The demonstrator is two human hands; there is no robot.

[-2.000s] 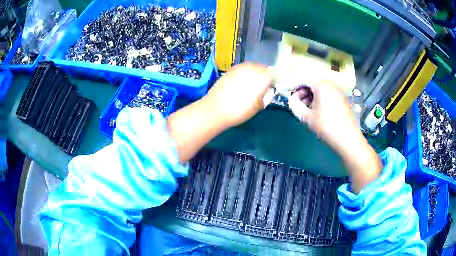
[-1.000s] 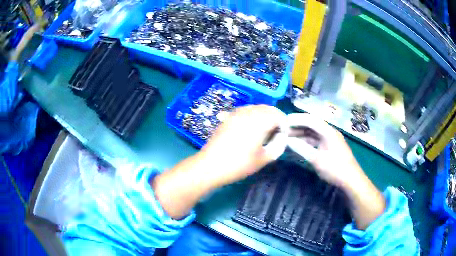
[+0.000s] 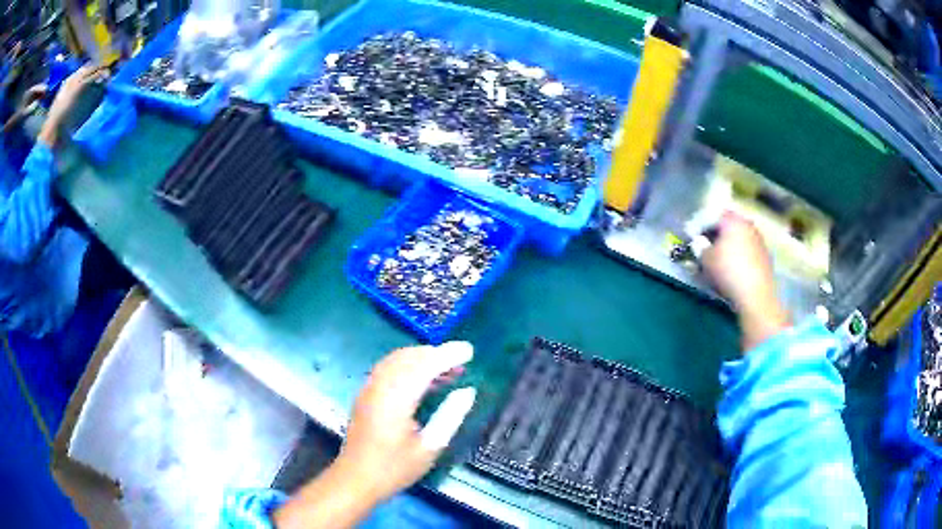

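Note:
My left hand (image 3: 398,418) is open at the front edge of the bench, white tips on its thumb and finger, nothing seen in it. My right hand (image 3: 741,267) reaches over the pale base plate of the press, fingertips down at small metal parts (image 3: 682,248); whether it grips any is hidden. A row of black slotted plastic housings (image 3: 604,439) lies side by side on the green bench between my hands. The cream fixture (image 3: 790,222) stands inside the press, just beyond my right hand.
A small blue bin (image 3: 434,258) and a large blue tub (image 3: 444,114) hold metal parts. Black housings (image 3: 248,201) are stacked at left. Yellow bars (image 3: 646,119) flank the press. An open carton (image 3: 176,413) is below left. Another person's arm (image 3: 52,134) shows far left.
My hands were together over the housings. My left hand has moved down and left and opened; my right hand has moved up and right onto the press base.

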